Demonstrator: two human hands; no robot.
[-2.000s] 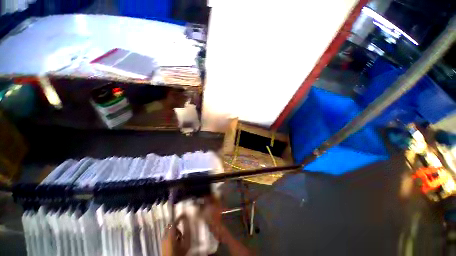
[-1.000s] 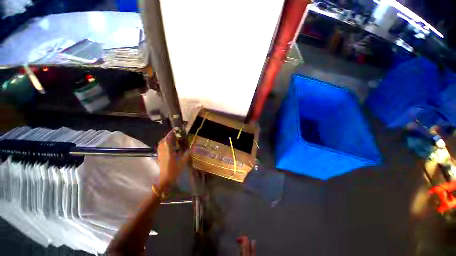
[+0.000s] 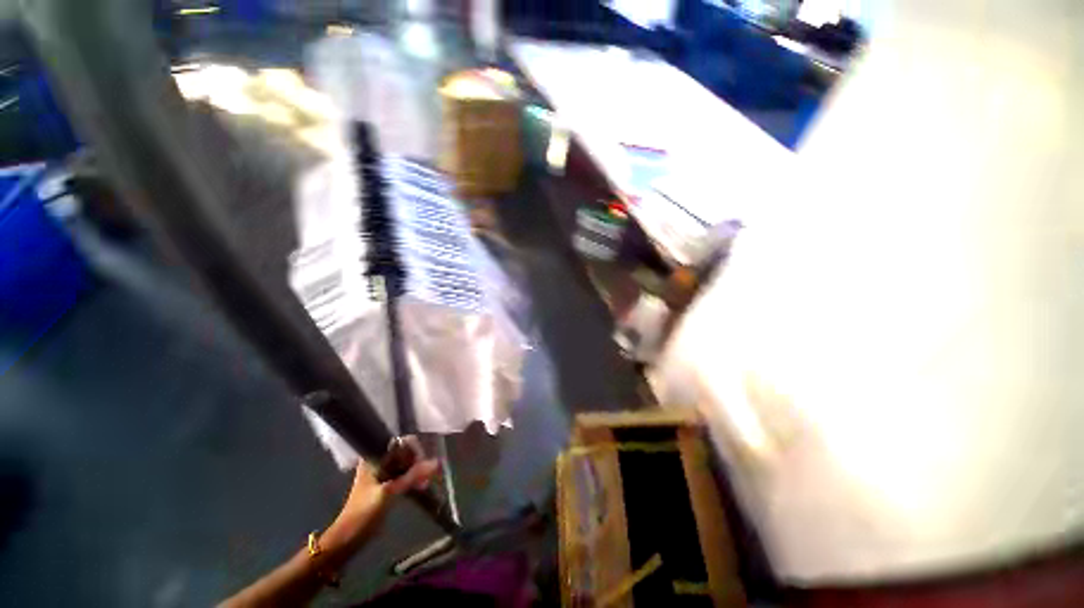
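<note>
My left hand [image 3: 386,481], bare with a yellow bracelet, comes from the lower left and is closed round the dark metal post of the garment rack [image 3: 256,327], near where the rail meets it. The rail runs away from me. White garments [image 3: 446,368] hang on it from tightly packed black hangers [image 3: 377,214]. The view is blurred. My right hand is not in view.
A strapped, open brown carton [image 3: 588,523] stands at the bottom, right of the rack. A large white panel [image 3: 927,333] fills the right. A white-topped table [image 3: 594,89] is behind. A blue bin [image 3: 42,261] is at the left edge.
The view has swung round, and the rack now points away from me. My left hand went from the garments to the rack post. My right fingertips have left the picture.
</note>
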